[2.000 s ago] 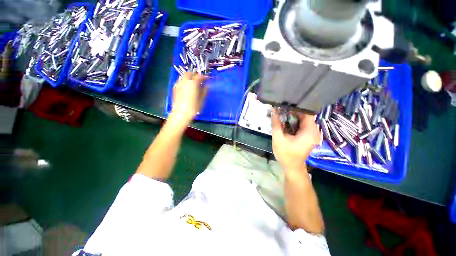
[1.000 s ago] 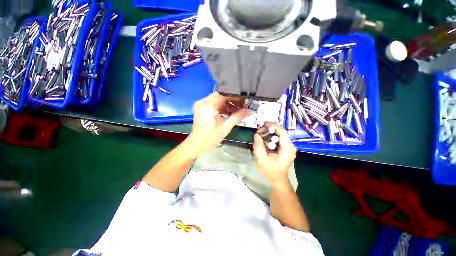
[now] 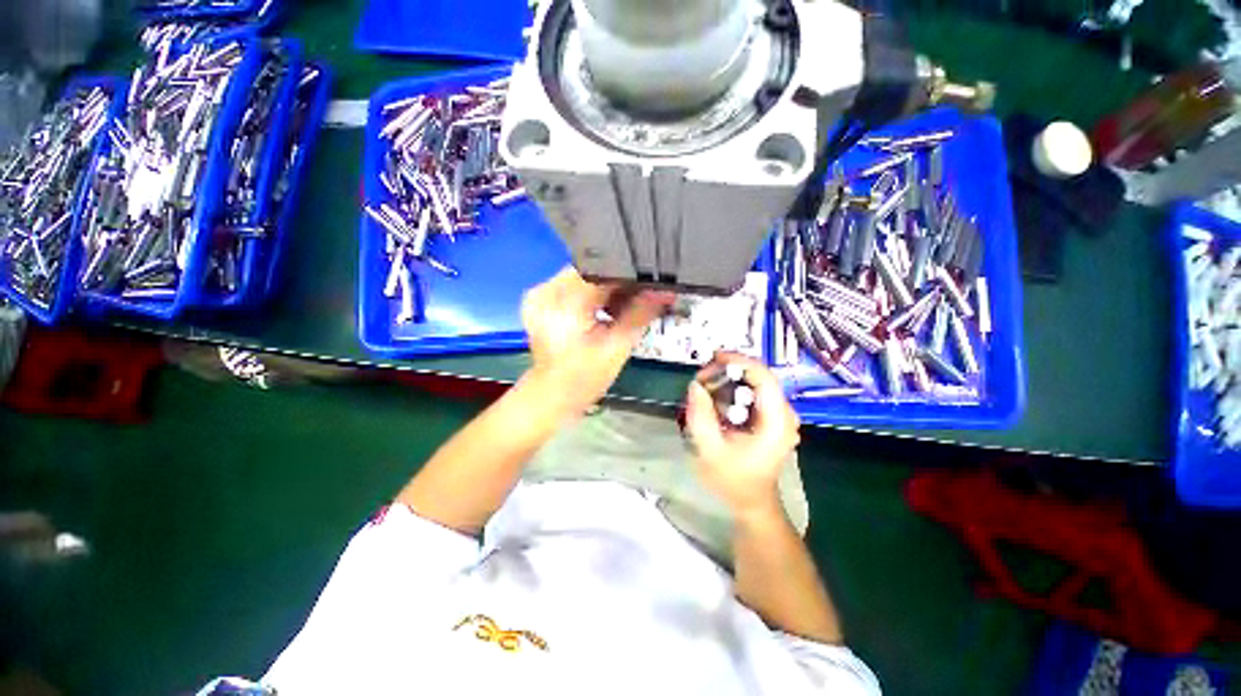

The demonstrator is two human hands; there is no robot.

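Note:
My left hand [image 3: 578, 326] is at the left side of the base plate, its fingertips under the press cylinder [image 3: 653, 204]. A small shiny metal end shows between its fingers. My right hand [image 3: 745, 435] is closed around several metal pins [image 3: 738, 396], ends up, in front of the base plate [image 3: 721, 326]. The left parts tray [image 3: 463, 316] holds pins at its back and left. The right parts tray [image 3: 1004, 272] is fuller. The press fixture is hidden by my left fingers and the cylinder.
Stacked blue trays [image 3: 207, 258] heaped with pins stand at the far left. A brass-coloured air fitting [image 3: 960, 93] sticks out right of the cylinder. A round white cap [image 3: 1062, 148] and a far-right blue tray [image 3: 1198, 456] are on the bench. Red openwork shapes [image 3: 1055, 551] lie below it.
My left hand has moved from the left tray to beneath the press. My right hand has drawn back from under the press to the front of the plate. The view has shifted right.

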